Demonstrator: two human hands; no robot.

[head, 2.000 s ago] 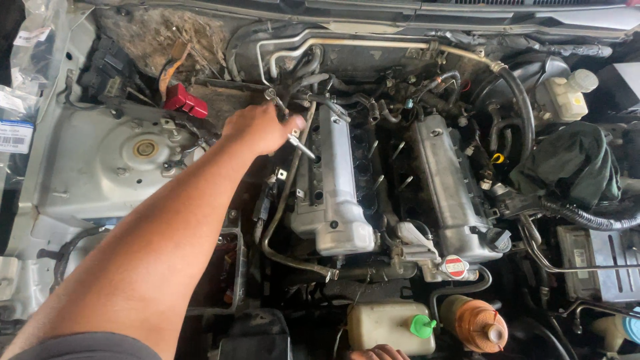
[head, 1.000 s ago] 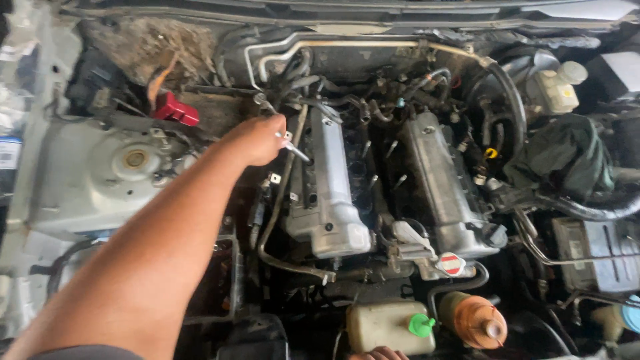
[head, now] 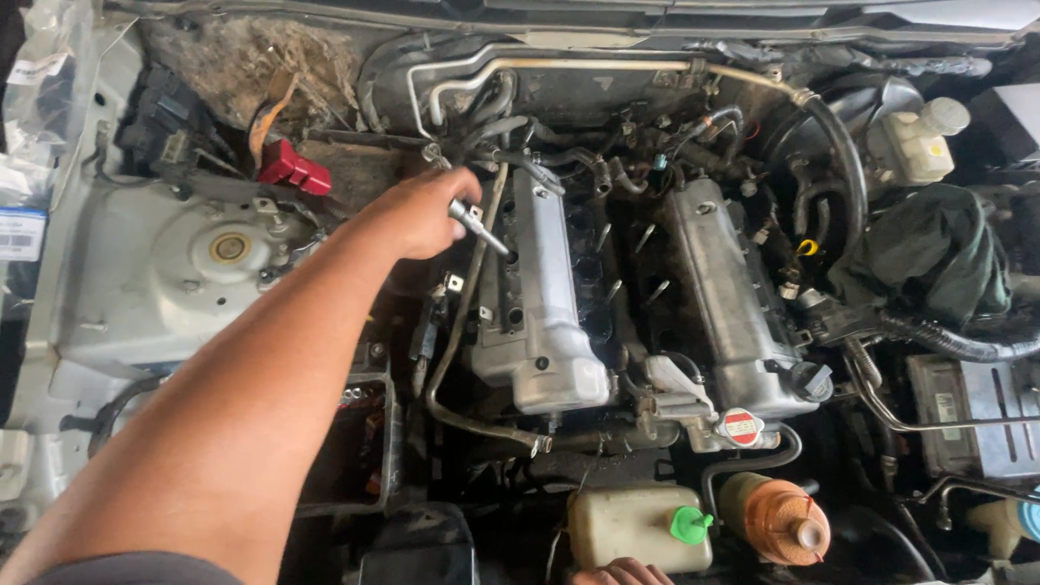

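My left hand [head: 435, 211] is closed around a chrome ratchet wrench [head: 479, 227] with an extension; the extension's end reaches the side of the left valve cover [head: 561, 301], at one of its dark round holes. The ratchet's head shows above my fingers. Fingers of my right hand [head: 621, 572] show at the bottom edge, by a cream plastic reservoir [head: 634, 520] with a green cap; the rest of that hand is out of view. To the right lies the second valve cover [head: 727, 301], with several thin metal studs between the two covers.
A red plastic terminal cover [head: 294, 168] lies at the upper left near the strut tower [head: 195, 260]. A metal pipe [head: 463, 333] runs beside the left valve cover. An orange-topped reservoir [head: 780, 520], a radiator cap [head: 739, 427] and a dark cloth [head: 934, 252] are on the right.
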